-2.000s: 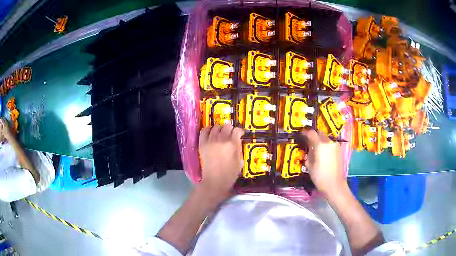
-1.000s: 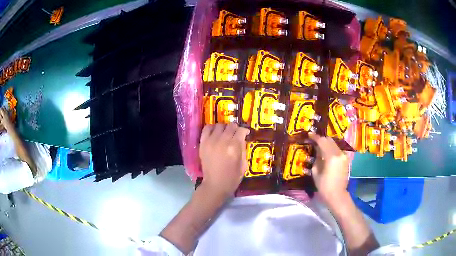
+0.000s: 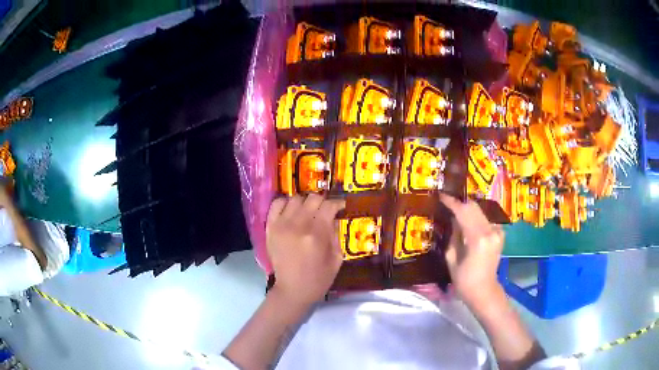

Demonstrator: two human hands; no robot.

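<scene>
The divider grid (image 3: 372, 204) of dark crossing strips stands in the packing box, inside the pink bag liner (image 3: 259, 144). Orange connectors (image 3: 365, 165) with silvery terminals sit in its pockets, several of them tilted. My left hand (image 3: 305, 242) grips the near cross strip at its left part, fingers curled over it. My right hand (image 3: 473, 242) pinches the same strip near its right end, which sticks out past the fingers. My hands hide the near corner pockets. Two connectors show between my hands.
A spiky stack of folded black dividers (image 3: 184, 159) lies left of the box. Loose connectors (image 3: 571, 137) are heaped on the right, beside thin white tubes (image 3: 623, 130). A blue stool (image 3: 560, 285) stands below the bench edge. Another person's arm (image 3: 25, 235) shows at far left.
The held cross strip looks raised and turned, showing a wider face. Connectors have shifted or tilted slightly in their pockets. Both hands stay on the strip; the box and hands appear slightly further left.
</scene>
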